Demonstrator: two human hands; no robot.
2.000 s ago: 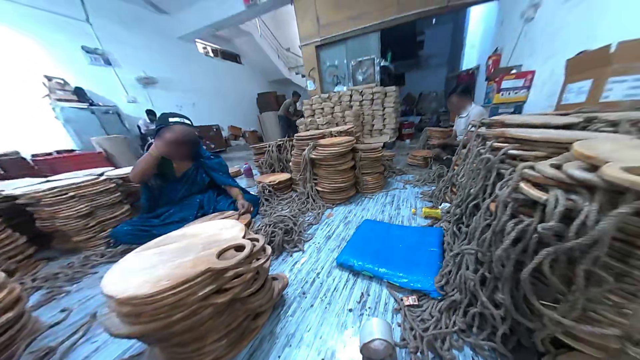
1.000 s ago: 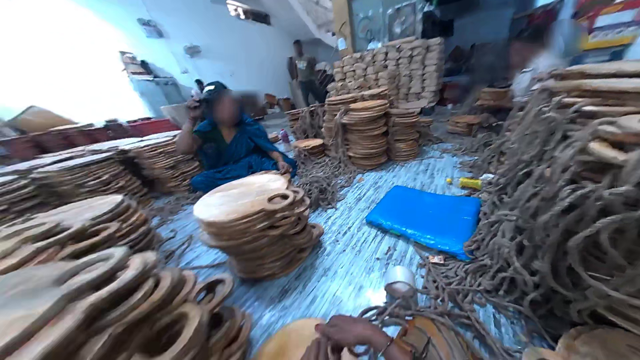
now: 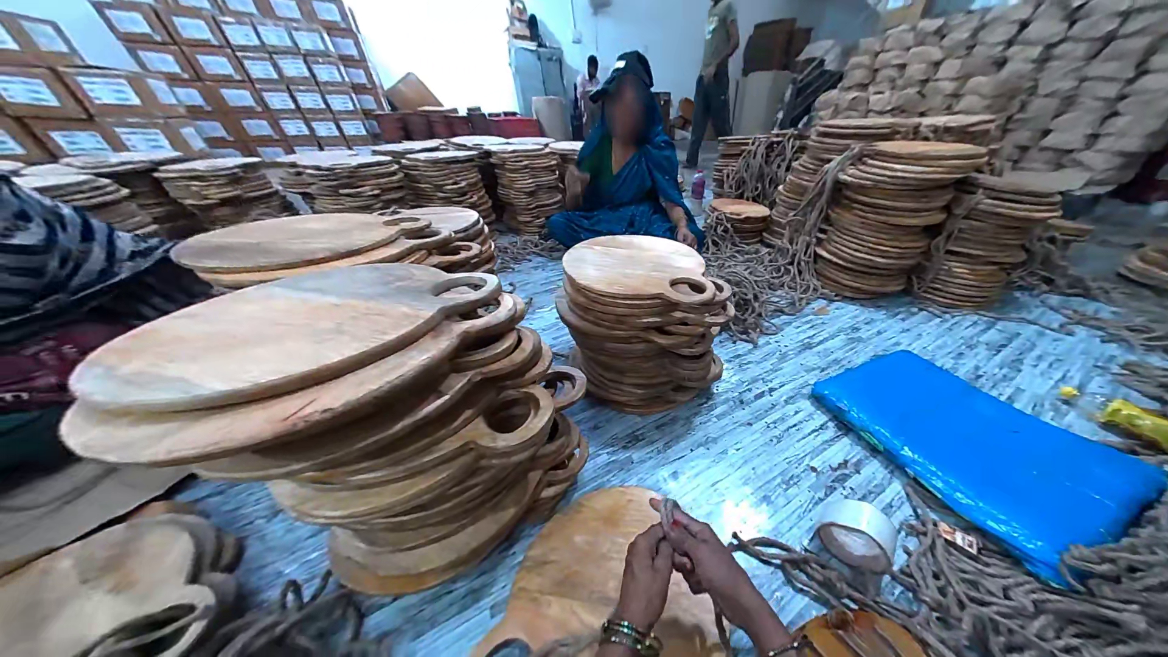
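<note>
My left hand (image 3: 644,570), with bangles at the wrist, and my right hand (image 3: 707,557) meet over a round wooden board (image 3: 570,570) lying on the floor at the bottom centre. Both pinch a grey-brown rope (image 3: 669,513) between the fingertips, and a length of it hangs down past the right wrist. Just right of my hands, more rope (image 3: 803,570) runs across the floor beside a roll of clear tape (image 3: 856,537). Part of another wooden piece (image 3: 858,636) shows at the bottom edge.
Tall stacks of handled wooden boards (image 3: 274,338) stand at the left, with another stack (image 3: 639,319) ahead. A blue plastic-wrapped bundle (image 3: 990,456) lies right, beside heaped rope (image 3: 1022,602). A person in blue (image 3: 630,182) sits beyond; someone's striped cloth (image 3: 73,246) shows at far left.
The view has swung left and down. My hands, out of view two seconds ago and low over the board one second ago, are now raised together with rope between the fingers.
</note>
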